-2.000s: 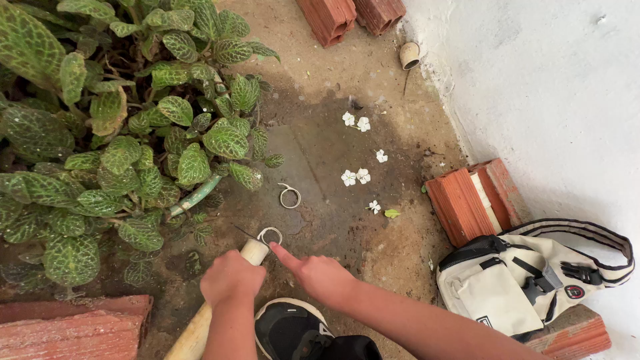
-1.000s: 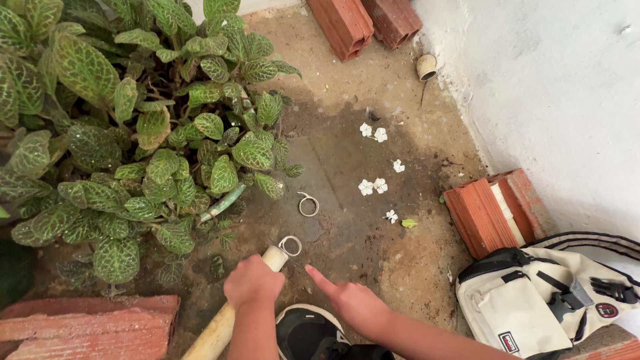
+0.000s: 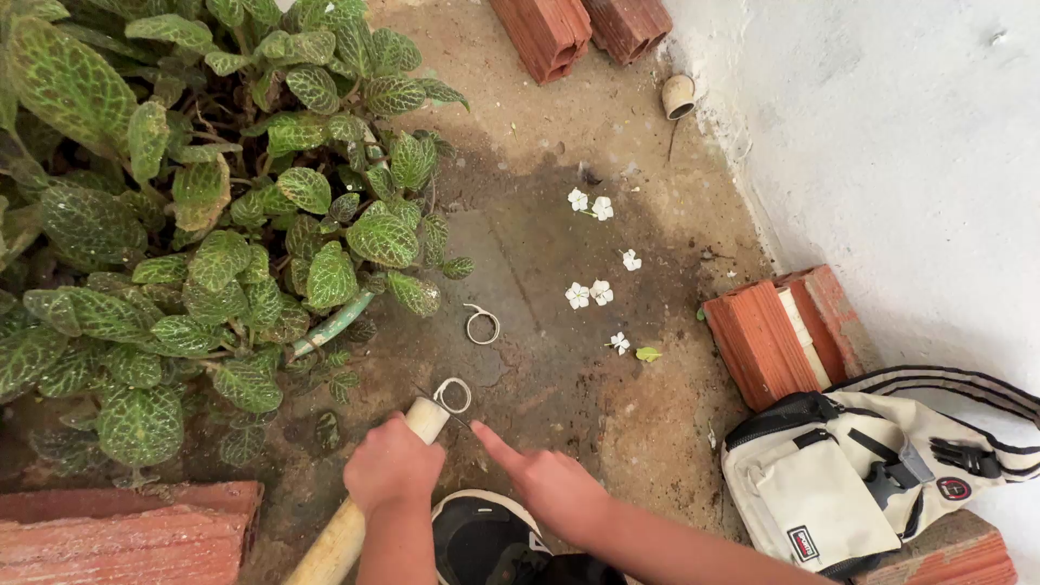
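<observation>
My left hand (image 3: 394,463) is closed around a pale cylindrical pole (image 3: 329,546), near its upper end. A pale ring (image 3: 452,396) lies at the tip of the pole, with a thin dark strand beside it. My right hand (image 3: 544,487) has its index finger extended toward the end of that strand; the other fingers are curled, and whether the fingertip touches it I cannot tell. Farther up on the damp ground lies a second pale ring (image 3: 483,326) with a loose end.
A leafy potted-type plant (image 3: 244,276) fills the left side, with a green hose (image 3: 333,325) beneath it. White flowers (image 3: 601,292) dot the ground. Hollow bricks (image 3: 760,341) and a cream bag (image 3: 829,479) stand by the white wall; a brick (image 3: 122,532) lies lower left.
My right index finger pointed at the ring two seconds ago, then moved off it; it now points close to the strand beside the ring. My left hand has kept its hold on the pole.
</observation>
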